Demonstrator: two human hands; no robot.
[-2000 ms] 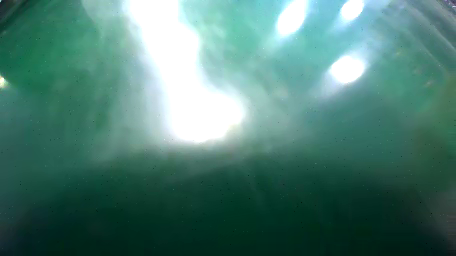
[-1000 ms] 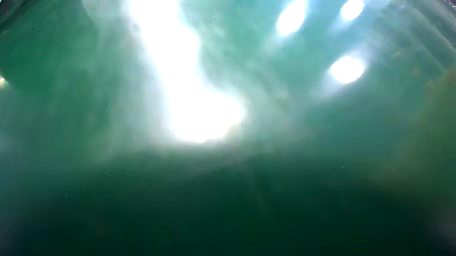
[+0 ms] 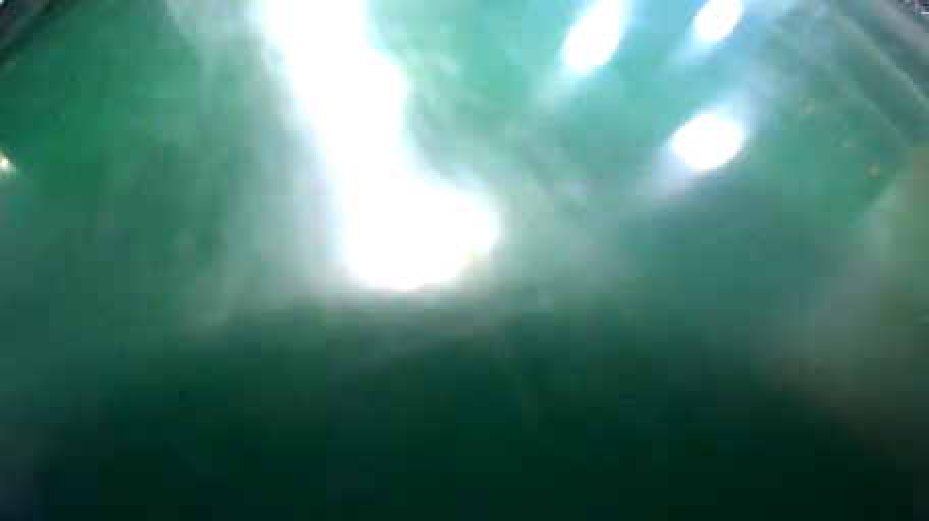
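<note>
A glossy green surface (image 3: 530, 356) fills nearly the whole head view, very close and blurred. It is dark along the bottom and lighter toward the top. Bright white glare lies on it at the upper middle and upper right. Neither my left hand nor my right hand can be made out. No tool or part can be told.
A vague brownish-green blur (image 3: 902, 244) lies at the right rim; I cannot tell what it is. Faint slanting lines cross the top right corner. A small bright spot shows at the left rim.
The view and the glare stay in place. The brownish-green blur at the right rim was larger and browner one second ago, and now looks paler and smaller.
</note>
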